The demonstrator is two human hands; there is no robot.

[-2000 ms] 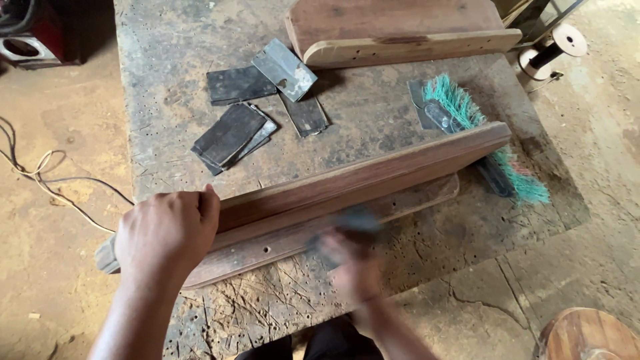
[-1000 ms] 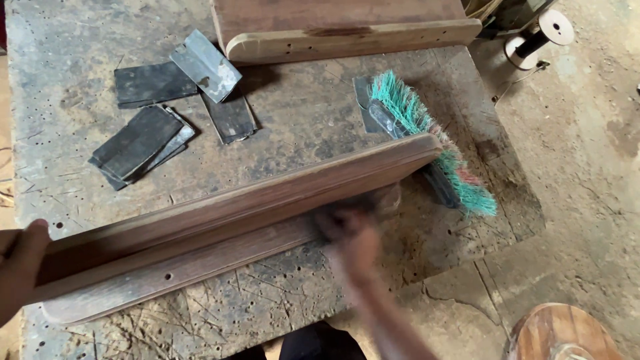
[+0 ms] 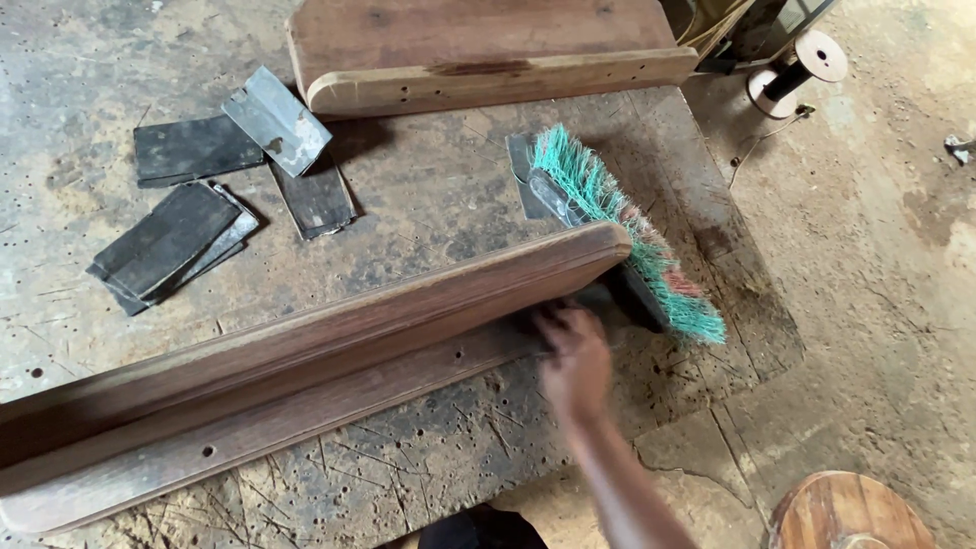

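Note:
A long wooden piece (image 3: 328, 328), made of boards joined at an angle, lies slantwise across the worn workbench (image 3: 427, 473). My right hand (image 3: 576, 351) is at the right end of its lower board, fingers bent over a dark, blurred thing, probably a sanding sheet, that is mostly hidden. Just beyond the board's right end rests a brush with green bristles (image 3: 640, 236), its dark back toward the wood. Screw holes show in the lower board. My left hand is out of the picture.
Several dark sanding sheets (image 3: 164, 244) lie at the left, a grey one (image 3: 276, 122) on top of others. A second wooden piece with a rounded rail (image 3: 503, 80) stands at the back. On the floor are a spool (image 3: 789, 80) and a round wooden stool top (image 3: 854, 511).
My right hand has moved right along the lower board to its far end. My left hand, earlier on the wood's left end, has left the view. The view has shifted.

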